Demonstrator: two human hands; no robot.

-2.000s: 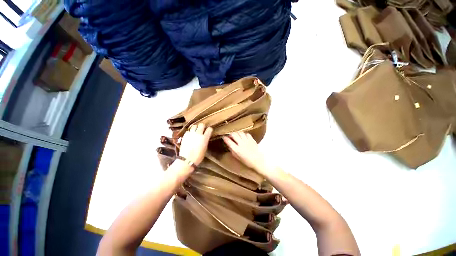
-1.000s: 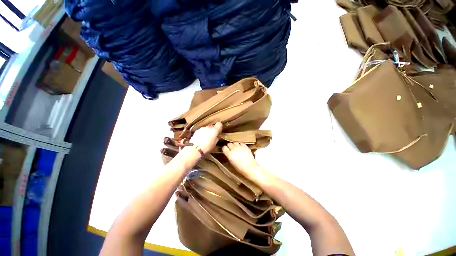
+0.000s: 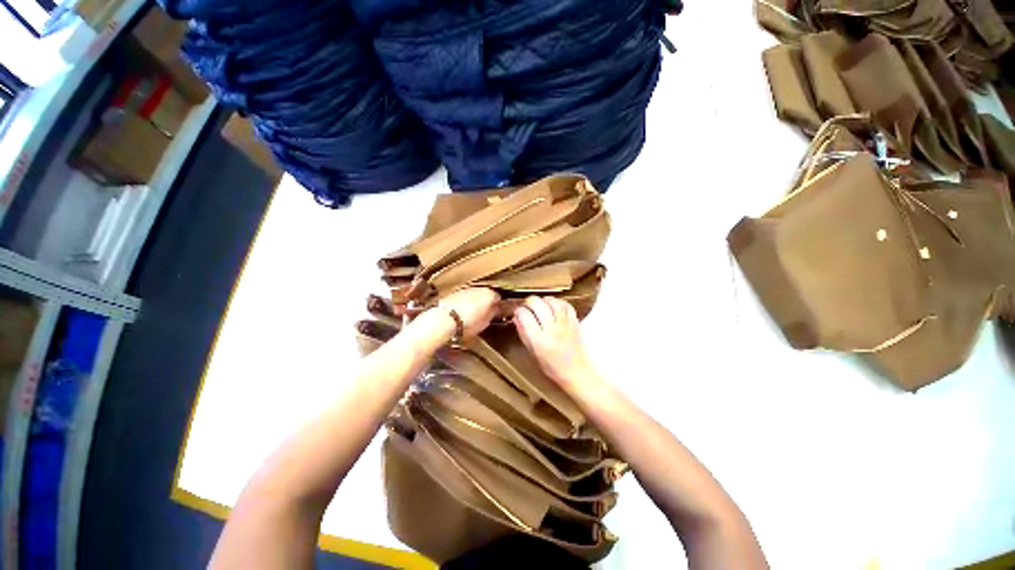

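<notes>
Several brown bag bodies (image 3: 490,445) lie fanned in an overlapping pile on the white table in front of me, their openings and thin top zips showing. My left hand (image 3: 473,312) and my right hand (image 3: 548,331) meet at the opening of one brown bag (image 3: 523,354) in the middle of the pile. The fingertips of both hands pinch at its top edge; what exactly lies between them is too small to tell. More brown bags (image 3: 512,234) lean behind my hands.
Navy quilted bags (image 3: 445,89) stand stacked behind the pile. At the right lie a brown bag with thin handles (image 3: 846,251) and a row of brown bags (image 3: 857,84). A shelf with a carton (image 3: 128,139) stands at the left. The white table (image 3: 690,278) has a yellow edge.
My left hand has moved slightly right and down from the rear bags. Both hands now sit close together at the bag opening. The flap that stuck out at right has sunk back.
</notes>
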